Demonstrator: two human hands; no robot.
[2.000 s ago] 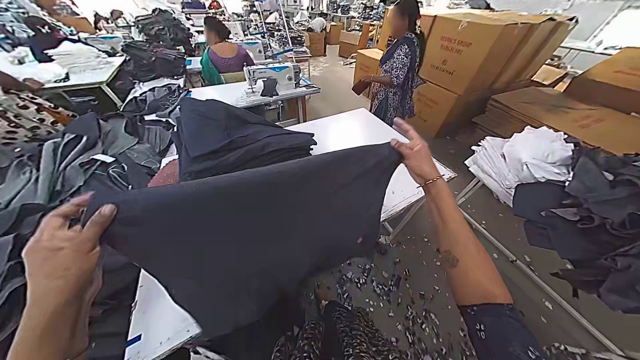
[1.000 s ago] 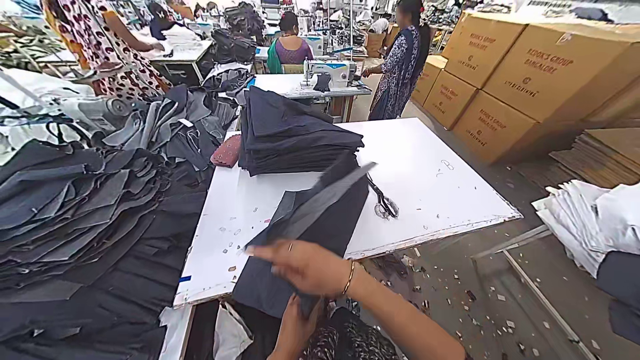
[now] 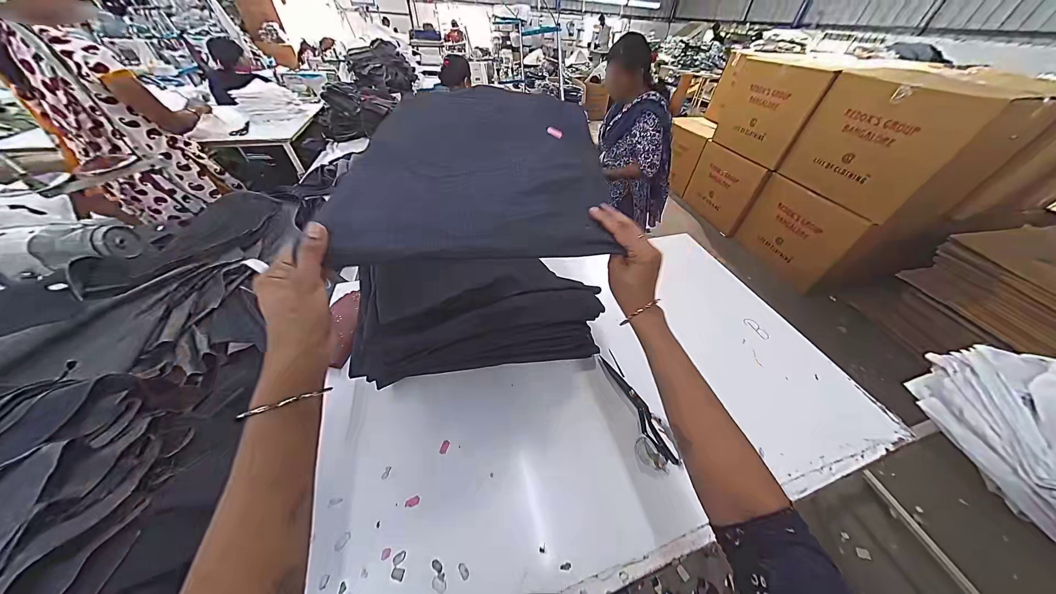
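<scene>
A folded dark cloth piece (image 3: 470, 181) with a small pink sticker is stretched between my hands, above a stack of dark folded cloth (image 3: 487, 322) on the white tabletop (image 3: 511, 462). My left hand (image 3: 293, 285) grips its near left corner, thumb up. At the near right corner, my right hand (image 3: 631, 256) pinches the edge. Black-handled scissors (image 3: 642, 417) lie on the table to the right of the stack. A reddish speckled object (image 3: 344, 328) shows partly, left of the stack. Small pink and pale stickers or scraps dot the near tabletop.
Heaps of dark cloth pieces (image 3: 107, 412) lie along the left. Cardboard boxes (image 3: 887, 148) are stacked at the right, with flattened cardboard (image 3: 982, 280) and white cloth (image 3: 998, 429) nearer. One person (image 3: 639, 140) stands beyond the table, another (image 3: 124, 115) at far left.
Two seconds ago my hands held a dark piece spread out; one second ago they were low at the near table edge, folding it. Now they hold a folded piece up over the stack.
</scene>
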